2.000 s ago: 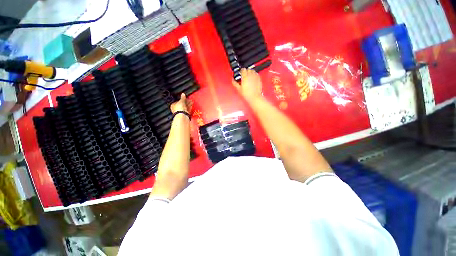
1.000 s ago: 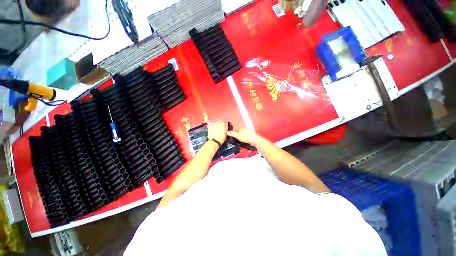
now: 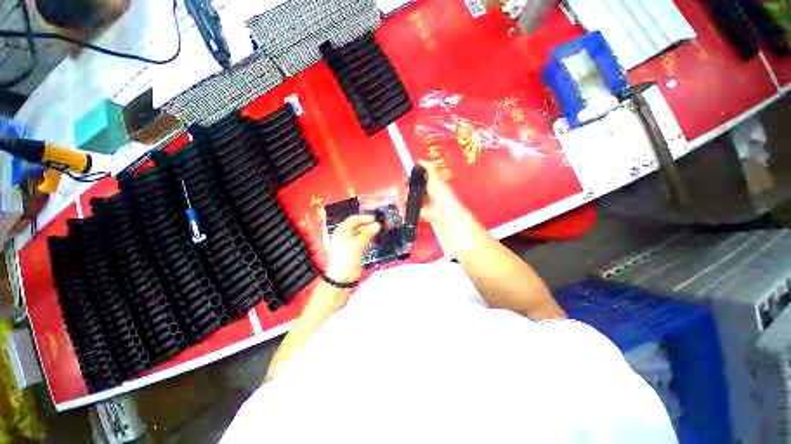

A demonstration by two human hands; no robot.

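Note:
My right hand [image 3: 431, 198] holds a long black body [image 3: 415, 201] roughly upright in the picture, above the red bench. My left hand [image 3: 354, 238] is just left of it, over the flat pack [image 3: 341, 211], with fingertips together; a small dark thing shows at the fingertips, too blurred to name. The hands partly cover the pack. The large group of black bodies [image 3: 173, 251] lies at left with a blue-handled screwdriver [image 3: 194, 227] on it. A short row of black bodies [image 3: 368, 82] lies at upper centre.
Crinkled clear film [image 3: 486, 130] lies right of centre. A blue fixture [image 3: 585, 78] stands on a white plate [image 3: 620, 152], beside a grey metal bar [image 3: 656, 139]. A white ribbed panel [image 3: 630, 28] is at upper right. A yellow-and-black corded tool [image 3: 52, 158] is at left.
My right hand has come back from the short row with a black body and lifted it beside the pack. My left hand moved from the large group to the pack, then slightly left.

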